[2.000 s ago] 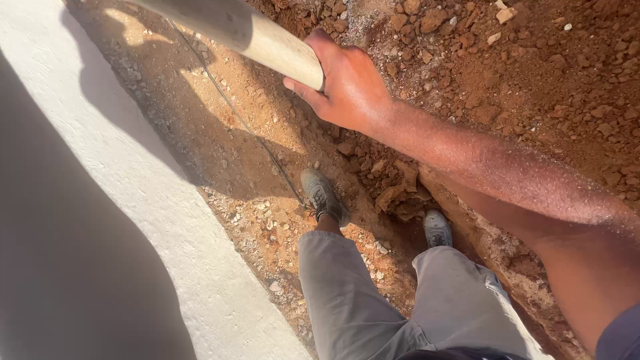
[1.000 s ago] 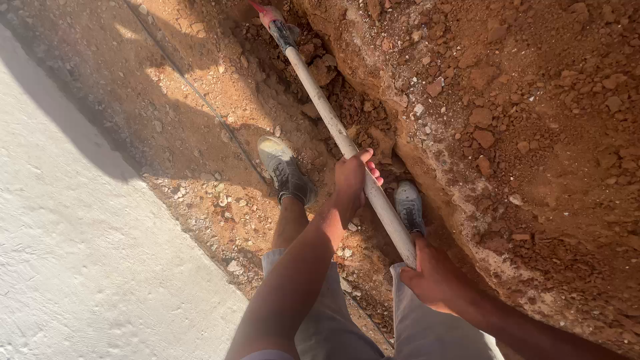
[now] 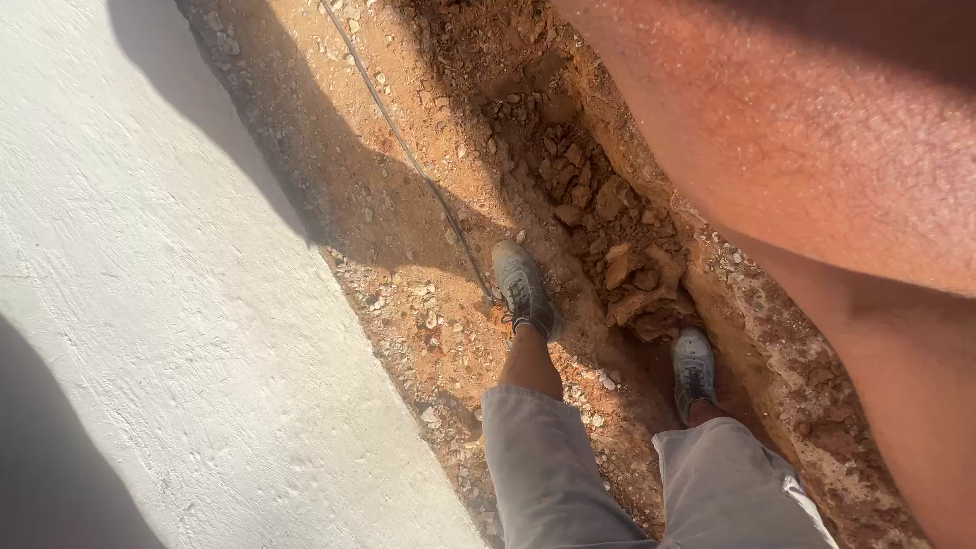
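Observation:
Neither of my hands shows in the head view. A bare arm, close to the camera, fills the upper right and right side, and its hand lies outside the picture. No tool is visible. Below the arm a narrow trench holds loose clods of reddish soil [image 3: 621, 263]. My one shoe [image 3: 524, 290] stands on the ground at the trench's left side, and my other shoe [image 3: 694, 366] is down in the trench beside the clods.
A white plastered wall [image 3: 191, 305] runs diagonally along the left. Between it and the trench lies stony ground with a thin cable or rod [image 3: 412, 156] ending near my shoe. The trench's right edge [image 3: 751, 293] is rough, crumbly soil.
A second ago both my hands held a long pole-like handle over the trench; now hands and handle are out of view. The arm has come up close to the camera at the right.

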